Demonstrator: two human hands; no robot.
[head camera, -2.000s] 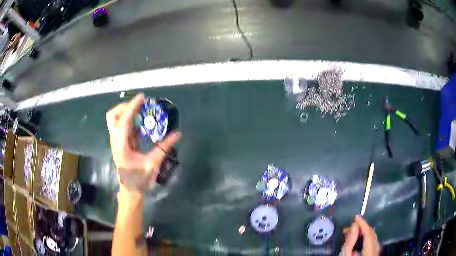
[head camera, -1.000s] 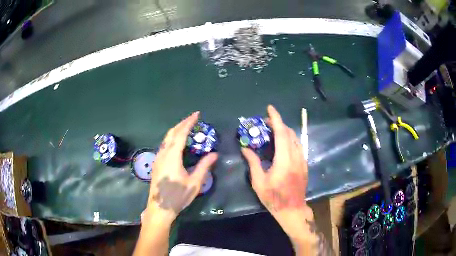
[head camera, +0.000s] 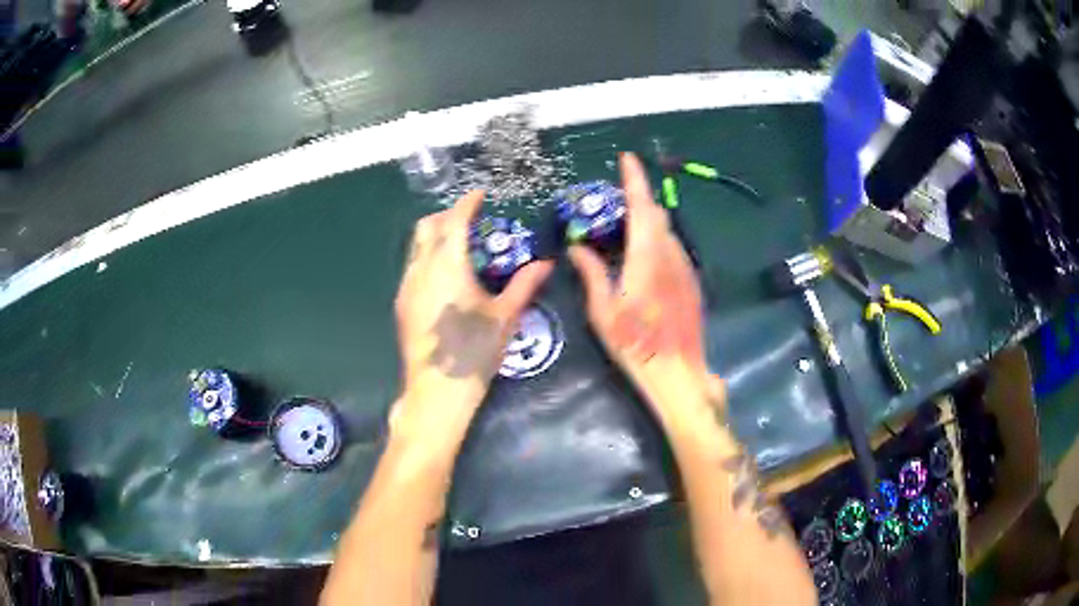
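Observation:
My left hand (head camera: 456, 302) is bare and grips a blue circuit board assembly (head camera: 503, 244) between thumb and fingers. My right hand (head camera: 645, 290) grips a second blue circuit board assembly (head camera: 592, 211) beside it. A pale base cover (head camera: 531, 342) with small slots lies just right of my left hand, partly hidden by it. A third board assembly (head camera: 213, 400) stands at the left, joined by a red lead wire to another base cover (head camera: 308, 433).
A screw pile (head camera: 517, 154) and clear cup (head camera: 428, 168) lie by the white strip (head camera: 296, 148). Green-handled nippers (head camera: 700, 173), a hammer (head camera: 828, 337), yellow-handled pliers (head camera: 893, 310) and a blue-and-white device (head camera: 887, 178) are at right. Lit units (head camera: 885, 500) sit below right.
Both hands have moved forward on the mat with the two boards. The base cover by my left hand now shows more. The view has shifted, and the third board has not visibly moved on the mat.

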